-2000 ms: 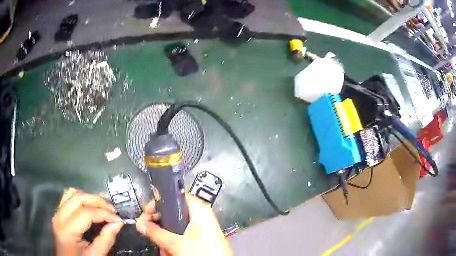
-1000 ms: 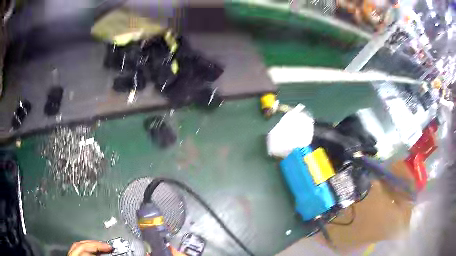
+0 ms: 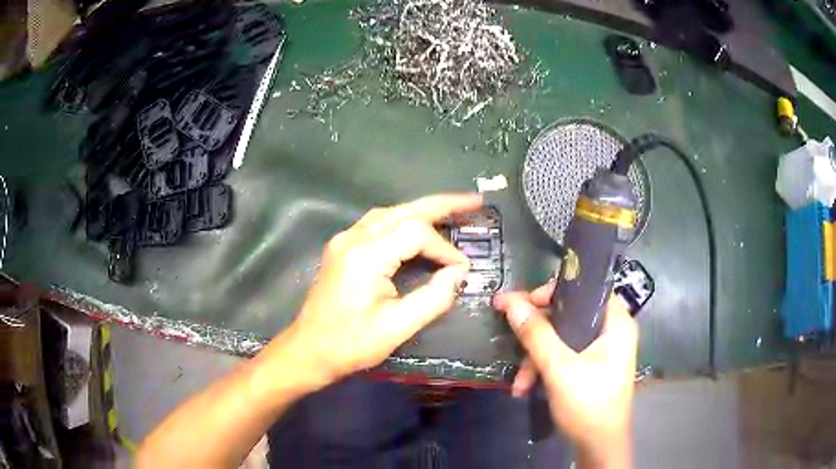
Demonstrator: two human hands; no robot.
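Observation:
A flat black housing [image 3: 481,249] with silvery detail lies on the green mat in front of me. My left hand [image 3: 390,275] is at its left side, index finger stretched to its top edge, thumb and another finger close together at its lower left. Whether they pinch the housing or a small part cannot be told. My right hand [image 3: 587,371] is closed around the dark electric screwdriver [image 3: 587,266] with a yellow band, its fingertips just right of the housing's lower corner. The driver's tip is hidden. A second housing [image 3: 632,287] lies right of the driver.
A perforated round tray [image 3: 564,179] lies behind the driver, whose cord [image 3: 706,220] curves right. Silver metal pieces [image 3: 449,50] are heaped at the back. Black housings [image 3: 160,174] pile up left, beside a white strip [image 3: 259,105]. A blue box [image 3: 808,270] stands far right.
The view has swung left and down, so the pile of housings and the mat's front edge now show. My left hand has opened out over the housing; the right still holds the driver.

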